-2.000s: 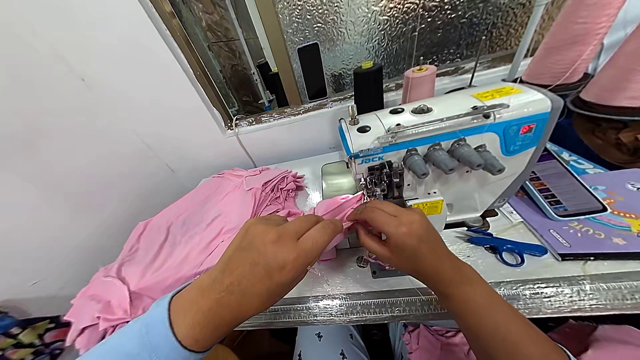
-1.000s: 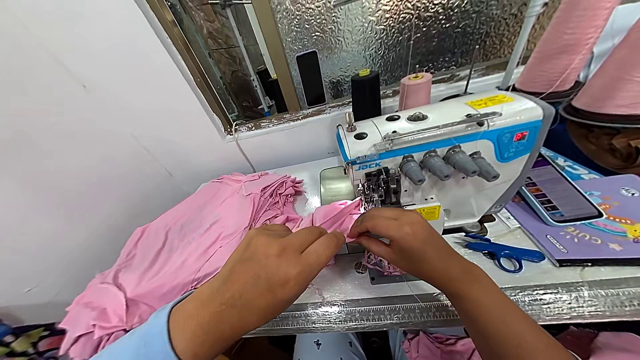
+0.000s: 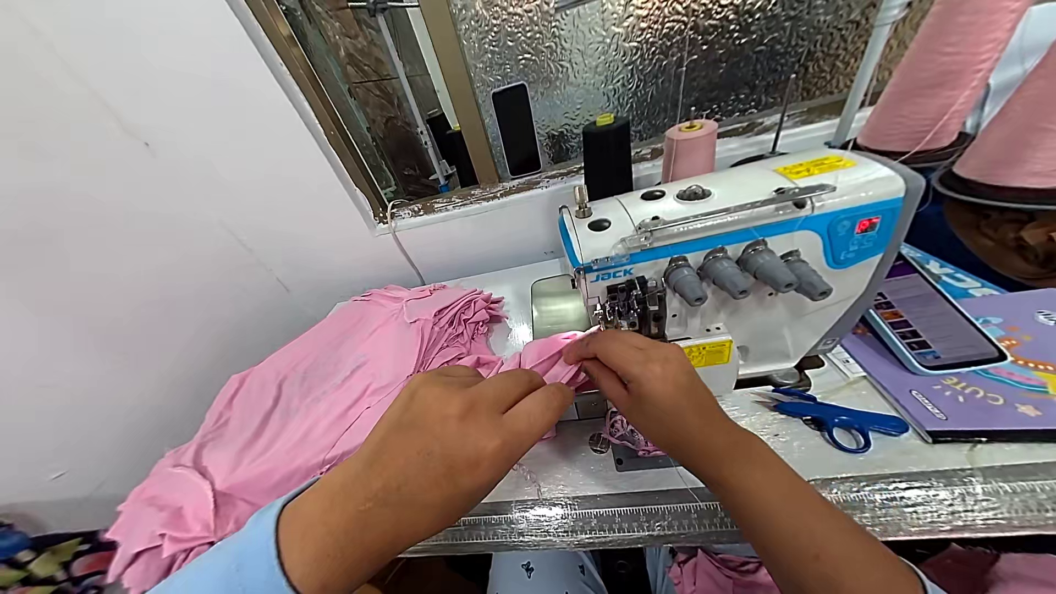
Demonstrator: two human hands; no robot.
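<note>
A white and blue overlock sewing machine (image 3: 726,247) stands on the table. At its presser foot, my left hand (image 3: 470,429) and my right hand (image 3: 643,379) pinch the edge of a piece of pink knit fabric (image 3: 540,356) between fingers and thumbs, close beside each other. The cloth's far edge lies at the foot and needle area (image 3: 631,307); the exact stitching point is partly hidden by my right hand. To the left, a heap of pink fabric pieces (image 3: 305,396) spreads over the table and hangs past its front edge. Pink thread scraps (image 3: 631,433) lie below my right hand.
Blue thread snips (image 3: 841,417) lie right of my right hand. A phone (image 3: 936,318) rests on a purple notebook (image 3: 982,404). Black (image 3: 607,157) and pink (image 3: 690,153) thread spools, a dark phone (image 3: 516,130) and large pink cones (image 3: 945,74) stand behind. A ruler tape (image 3: 594,524) edges the table.
Both hands keep their pinch on the pink fabric near the presser foot. Nothing has plainly been let go or taken up.
</note>
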